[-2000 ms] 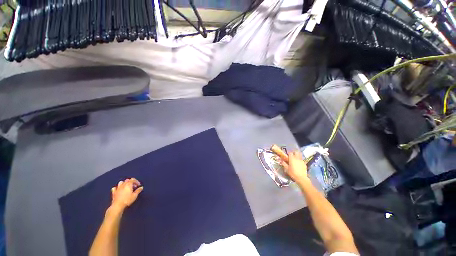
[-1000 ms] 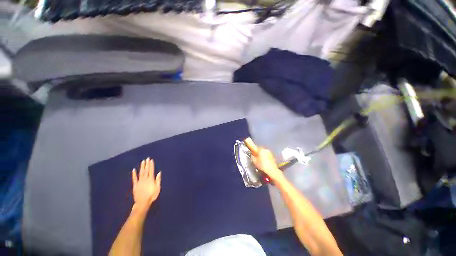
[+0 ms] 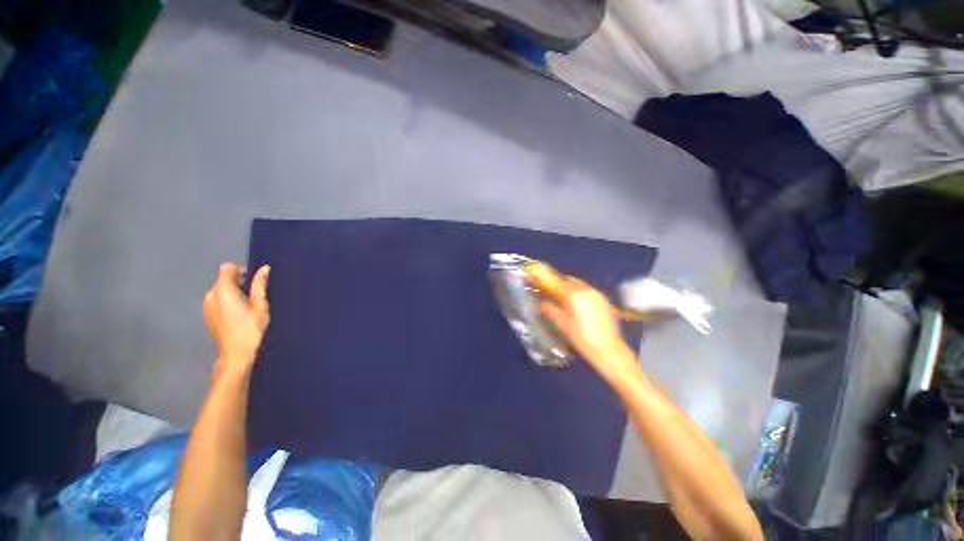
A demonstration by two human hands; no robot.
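Observation:
A navy garment (image 3: 391, 338) lies flat on the grey padded ironing table (image 3: 296, 148). The steam iron (image 3: 524, 313), with silver soleplate and orange-brown handle, is over the right part of the garment, slightly blurred. My right hand (image 3: 576, 315) is closed round its handle. White wrapping (image 3: 666, 300) shows at the iron's hose end. My left hand (image 3: 238, 310) is at the garment's left edge, thumb and fingers at the cloth; whether it pinches the edge is unclear.
A crumpled navy heap (image 3: 766, 180) lies at the table's far right edge. A smartphone (image 3: 341, 25) lies at the far left, near the sleeve board (image 3: 560, 15). Blue plastic bags (image 3: 322, 491) hang at the near edge. A small pale blue tray (image 3: 777, 433) is at the right.
The view has turned. The iron has moved from beside the garment onto it and further left across it. My left hand has moved from the middle of the cloth to its left edge.

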